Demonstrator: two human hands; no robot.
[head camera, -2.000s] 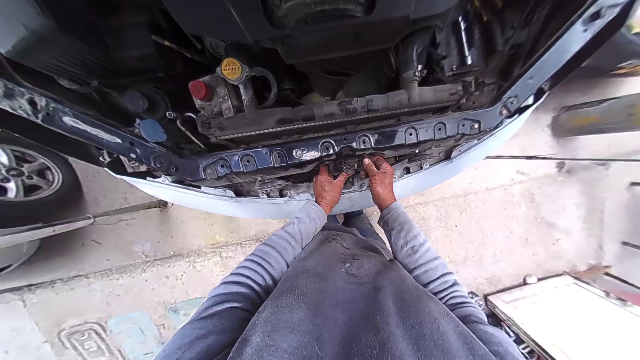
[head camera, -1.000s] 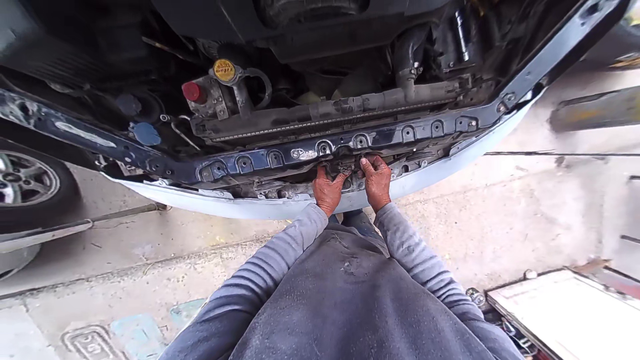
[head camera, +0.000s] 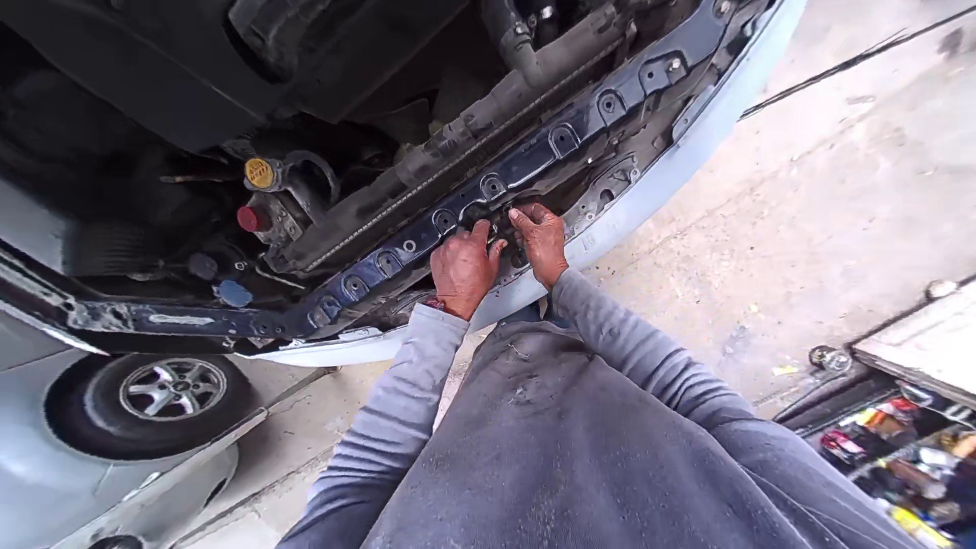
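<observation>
Both my hands are at the middle of a car's dark metal radiator support (head camera: 526, 164), in the gap behind the pale front bumper cover (head camera: 656, 183). My left hand (head camera: 463, 267) has its thumb and forefinger at a small dark part, seemingly the hood latch (head camera: 499, 221); whether it grips it is not clear. My right hand (head camera: 541, 240) pinches at the same part from the right, thumb and forefinger close together. What lies between the fingertips is too small to tell. The radiator (head camera: 465, 122) runs behind the support.
Left in the engine bay are a yellow cap (head camera: 259, 174), a red cap (head camera: 253, 219) and a blue cap (head camera: 233, 293). Another car's wheel (head camera: 174, 389) is at lower left. A white-topped cart (head camera: 926, 343) with assorted items below stands at lower right on the concrete floor (head camera: 762, 229).
The view has turned, so the bumper now runs diagonally. Both hands stay at the middle of the support, with the fingers slightly shifted.
</observation>
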